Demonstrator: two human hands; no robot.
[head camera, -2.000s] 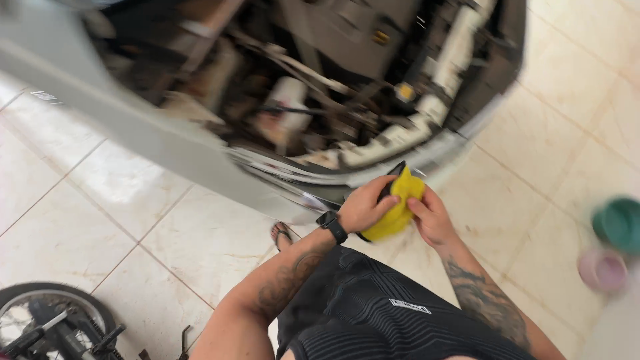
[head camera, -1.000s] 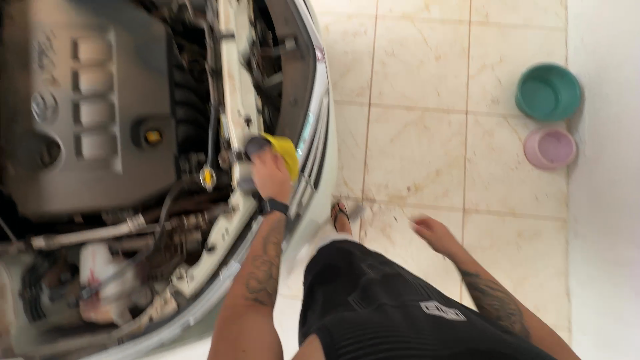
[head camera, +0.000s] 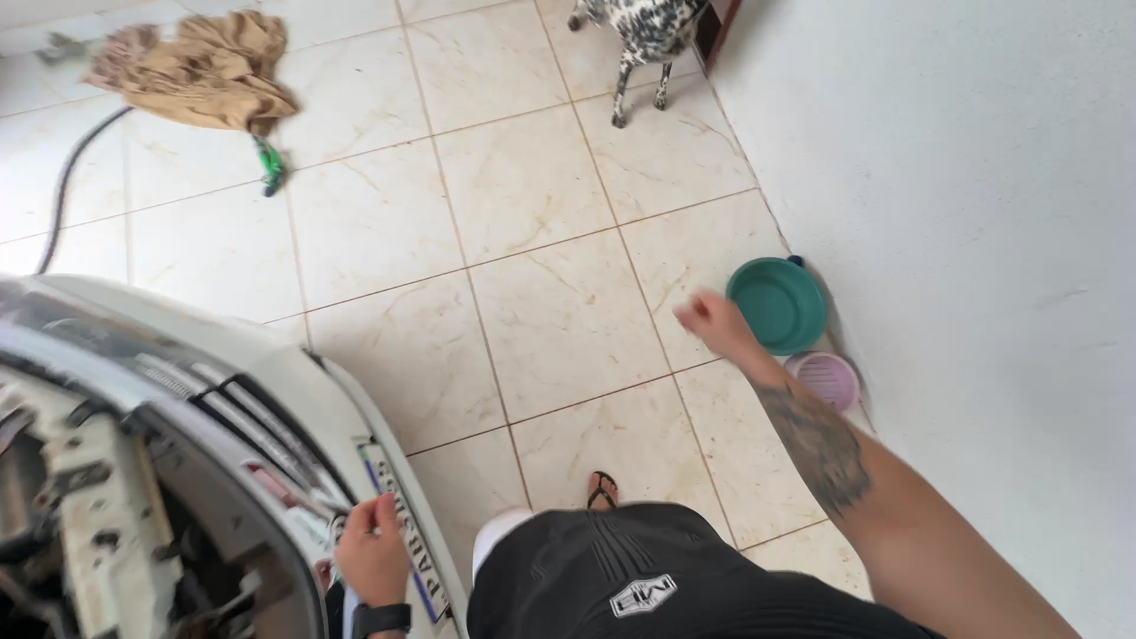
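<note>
My left hand (head camera: 373, 546), with a black watch on its wrist, is over the front of a white car (head camera: 293, 364), close to the licence plate (head camera: 404, 532). Its fingers are curled, and whether anything is between them cannot be made out. My right hand (head camera: 714, 324) is blurred and stretched out over the tiled floor, beside a teal plastic basin (head camera: 777, 306); it holds nothing that shows. A pink plastic bowl (head camera: 825, 382) stands against the basin. The yellow cloth is out of sight.
The open engine bay (head camera: 98, 524) lies at lower left. A white wall (head camera: 967, 204) rises at right. A spotted dog (head camera: 657, 31) stands at the top. A brown cloth (head camera: 209, 75), a dark hose (head camera: 67, 182) and a green nozzle (head camera: 271, 167) lie on the floor at upper left.
The view has swung toward the floor and wall. My left hand, earlier on the yellow cloth at the engine bay's edge, is now over the bumper near the plate. Both hands held the cloth at first.
</note>
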